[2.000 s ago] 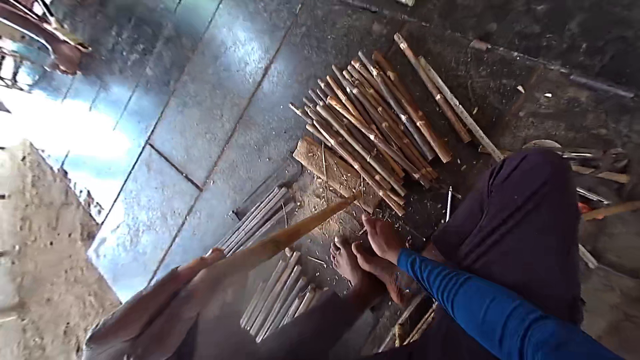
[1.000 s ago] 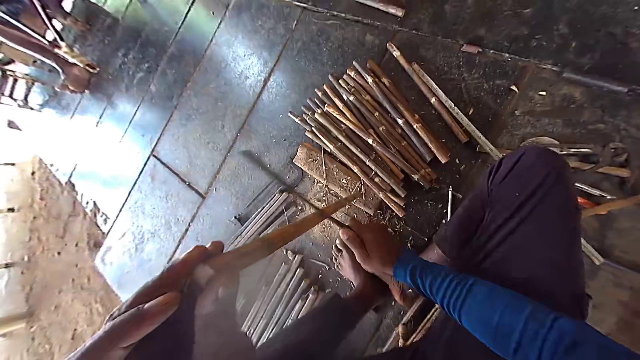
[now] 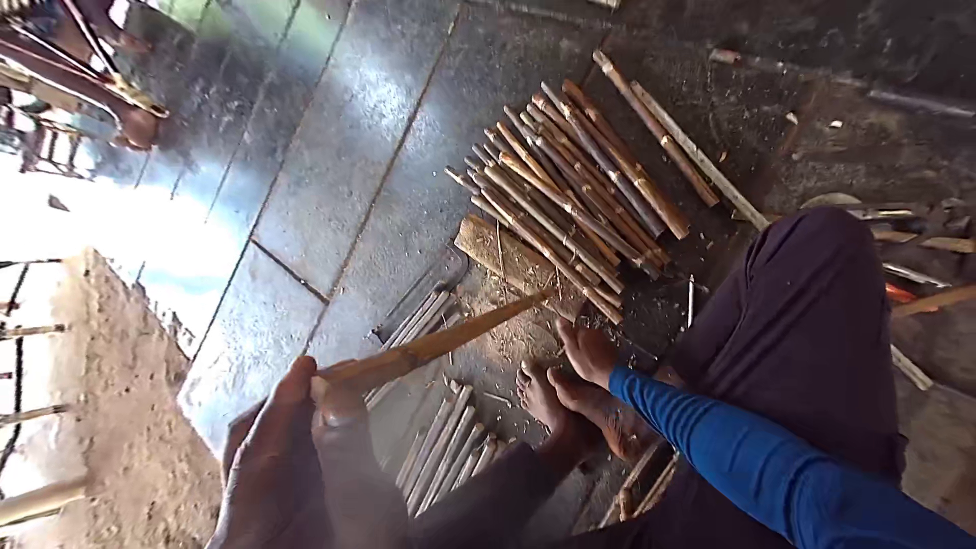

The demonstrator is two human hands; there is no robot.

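Observation:
My left hand, at the lower left, grips the thick end of a split cane or bamboo piece. The piece tapers up and to the right, and its thin end lies over a wooden block on the floor. My right hand, below a blue sleeve, is near that thin end, beside my bare feet. Whether it holds a tool or the tip is not clear. Beyond the block lies a bundle of brown cane sticks. Paler sticks lie between my hands, close to my feet.
A dark flat object lies left of the block. Two longer sticks lie beyond the bundle. Wood scraps and a short white stick are to the right. At the upper left, part of another person shows on the tiled floor.
One second ago my right hand held a dark knife-like blade across the cane; that blade no longer shows. The hand has shifted slightly right. My left hand keeps its grip on the cane.

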